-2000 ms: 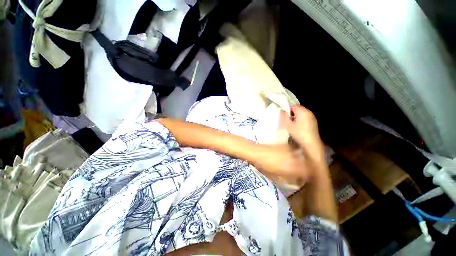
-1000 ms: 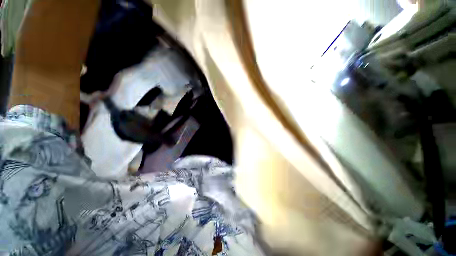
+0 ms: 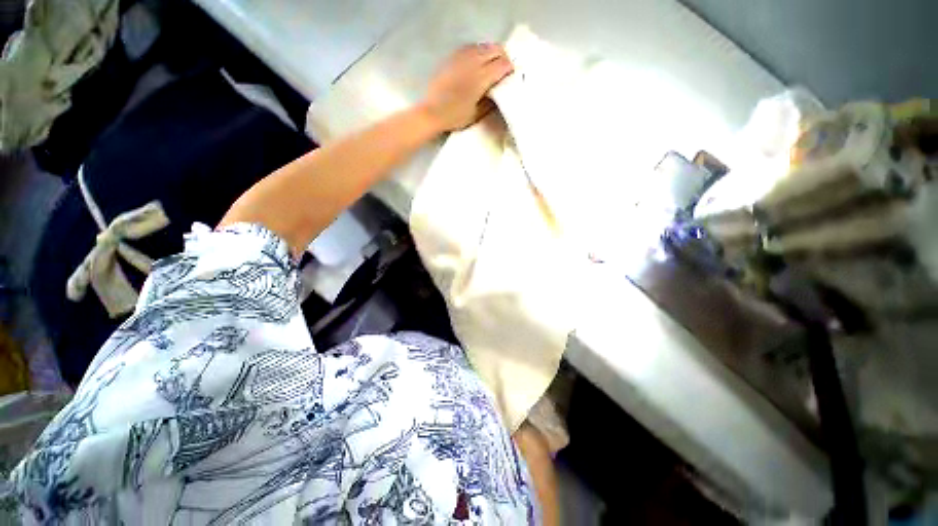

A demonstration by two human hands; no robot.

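Note:
A cream fabric panel point(image 3: 494, 247) lies partly on the white machine table point(image 3: 658, 354) and hangs over its front edge towards my lap. My left hand point(image 3: 471, 84) reaches out over the table, with its fingers closed on the panel's upper edge. My right forearm shows at the bottom centre, below the hanging cloth; the right hand itself is hidden behind the cloth. The sewing machine's needle area point(image 3: 689, 221) is right of the panel, washed out by bright light.
A navy bundle point(image 3: 195, 164) tied with a cream strip point(image 3: 115, 257) is at the left. Cream cloth point(image 3: 57, 67) lies at the upper left. Folded brownish-cream fabric point(image 3: 823, 221) and a dark band point(image 3: 835, 421) are at the right.
The view has swung to the table and machine. The cream panel, earlier held up over the lap, now lies partly on the table, with my left hand at its upper edge.

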